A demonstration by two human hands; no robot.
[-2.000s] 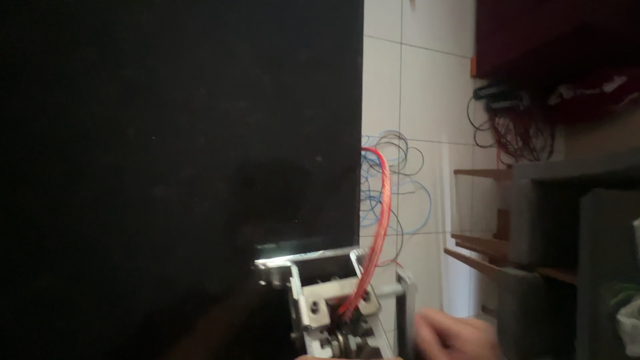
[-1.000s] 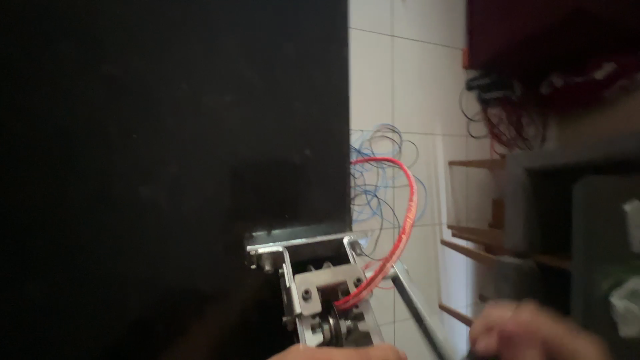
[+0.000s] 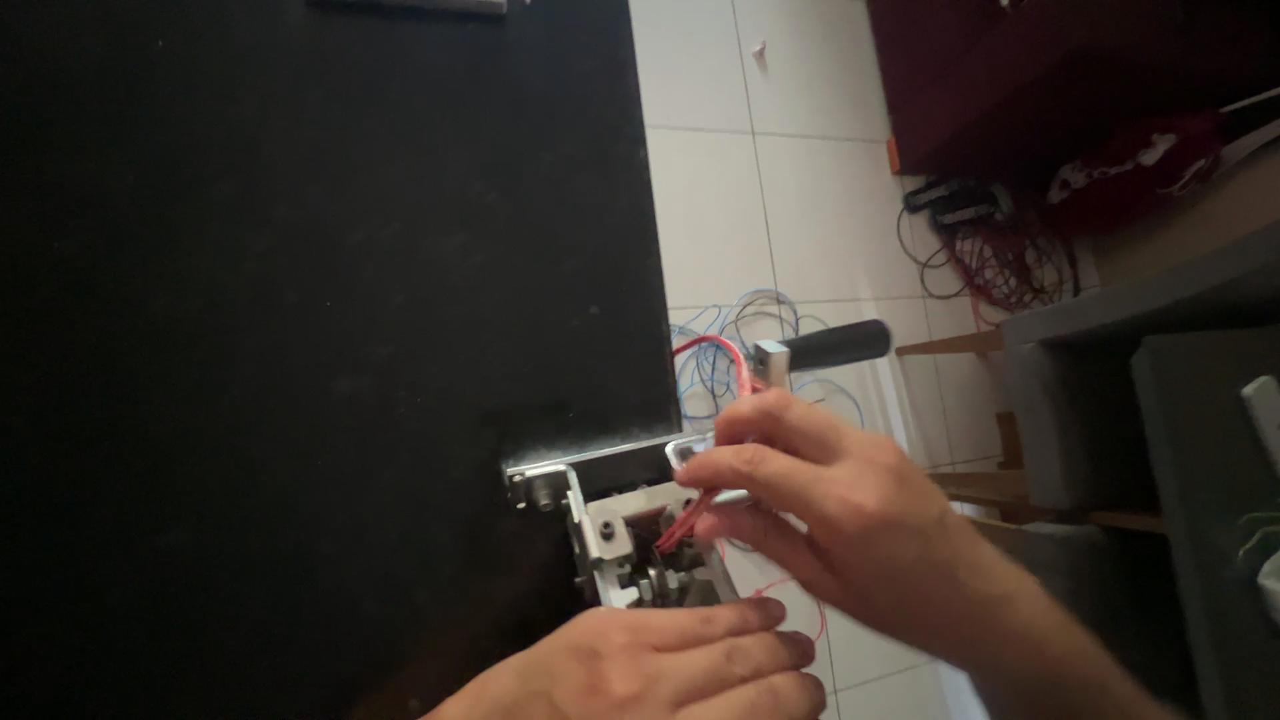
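Note:
A metal bench machine (image 3: 607,530) with bolts and a bracket sits at the corner of a black tabletop (image 3: 400,300). A bundle of red wires (image 3: 682,525) runs from its opening up and over the table's edge. My left hand (image 3: 660,665) lies across the near part of the machine, fingers together; its underside is hidden. My right hand (image 3: 800,480) has its fingertips around the red wires just above the opening. Beyond that hand stands a lever with a black handle (image 3: 835,346), its lower part hidden behind the fingers.
Loose blue and black wires (image 3: 725,350) lie on the tiled floor (image 3: 810,220) beside the table. Farther right are a tangle of red and black cables (image 3: 1010,260) and grey chairs (image 3: 1060,400) with wooden legs. A grey bar (image 3: 430,5) shows at the table's far end.
My right hand has moved from the lower right to the red wires and closed its fingertips on them. The black handle has come into view upright of the hand. More of my left hand shows.

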